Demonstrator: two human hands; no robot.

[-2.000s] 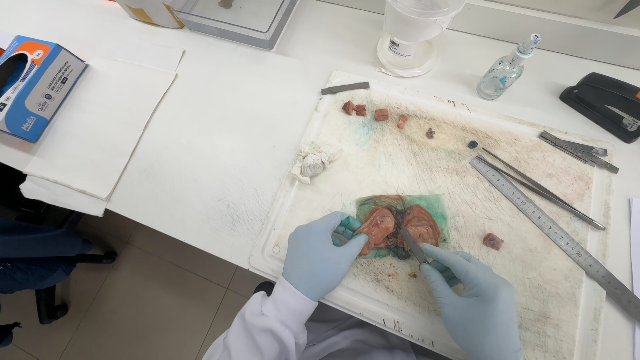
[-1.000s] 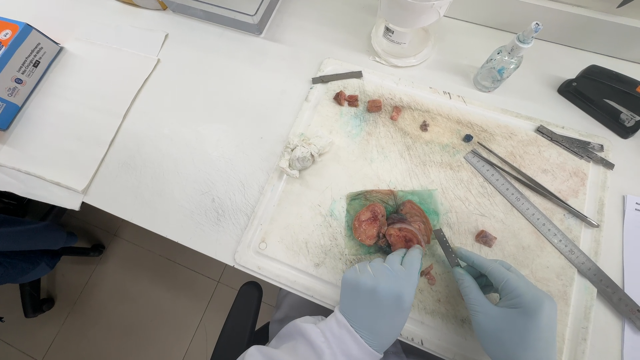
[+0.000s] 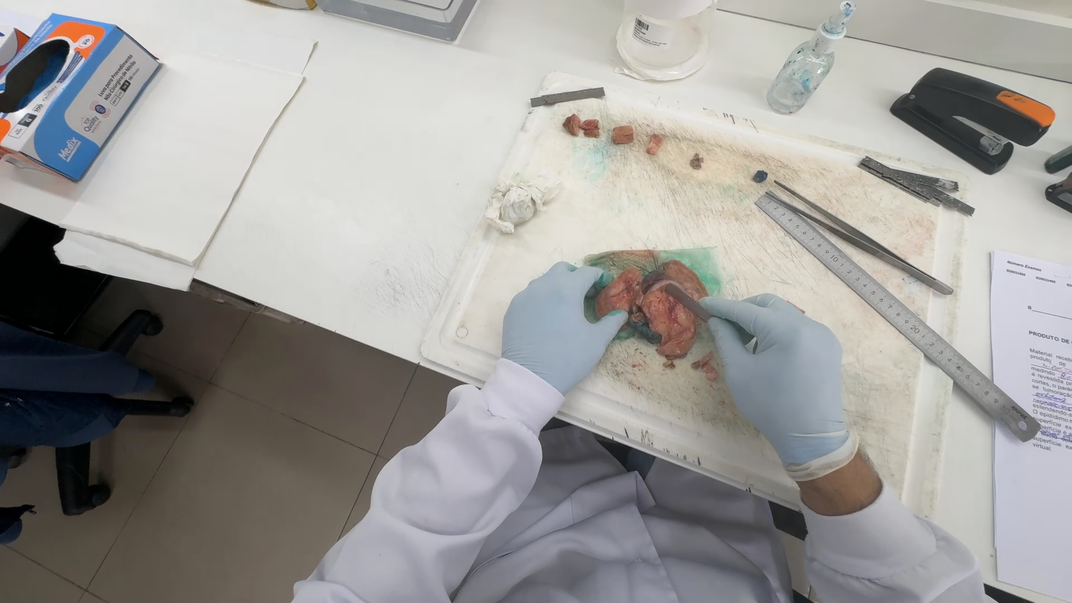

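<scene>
A tissue specimen (image 3: 668, 316), opened into reddish lobes, lies on a green-stained patch of the white cutting board (image 3: 469, 289). My left hand (image 3: 559, 325), in a pale blue glove, grips the specimen's left lobe between thumb and fingers. Gloved as well, my right hand (image 3: 775, 368) holds a flat metal blade (image 3: 687, 300), whose tip touches the upper part of the right lobe. Small tissue scraps (image 3: 705, 365) lie just below the specimen. Along the board's top edge sit several small tissue pieces (image 3: 622, 134) and a dark bit (image 3: 760, 176).
Right of my hands lie a steel ruler (image 3: 900, 318), tweezers (image 3: 871, 240) and loose blades (image 3: 917, 182). Crumpled white paper (image 3: 517, 203) is on the board's left. Beyond stand a white container (image 3: 666, 38), a glass bottle (image 3: 802, 75) and a stapler (image 3: 971, 117); a glove box (image 3: 92, 100) is far left.
My left hand has moved from below the specimen to its left side since a second ago. The blade has come from beside the specimen onto its right lobe.
</scene>
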